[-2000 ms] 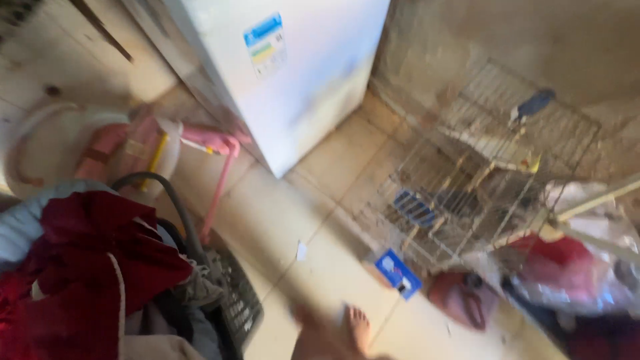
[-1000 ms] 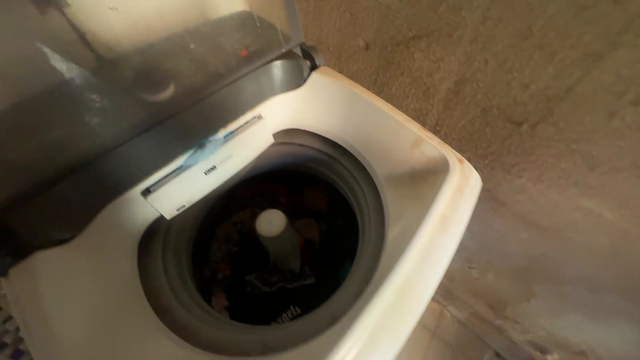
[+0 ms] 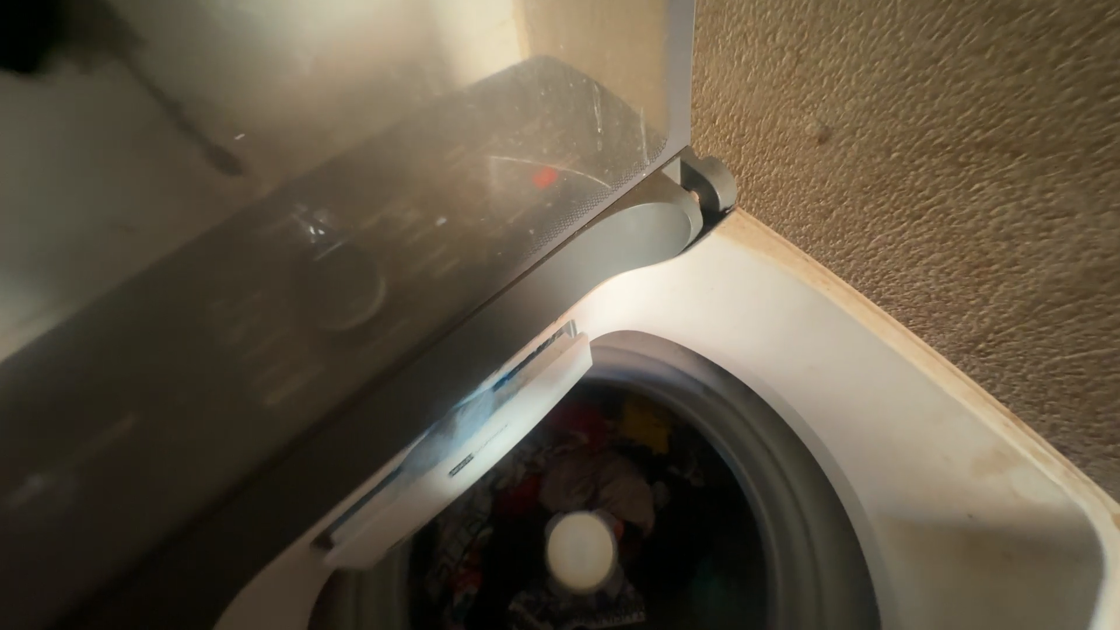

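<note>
Neither my left hand nor my right hand shows in the head view. Below me is a top-loading washing machine (image 3: 787,350) with a white, stained top. Its see-through lid (image 3: 394,219) stands raised at the left. Dark and coloured clothes (image 3: 604,481) lie inside the drum, around the pale round cap of the agitator (image 3: 581,551). A white dispenser drawer (image 3: 472,464) with something bluish in it juts over the back edge of the drum opening.
A rough brown wall (image 3: 919,157) runs close along the right side of the machine. The grey lid hinge (image 3: 709,188) sits at the back corner, near that wall.
The view has swung from a floor with a laundry basket and wire rack to the washing machine, and now shows its back corner closer. The lid was raised one second ago too.
</note>
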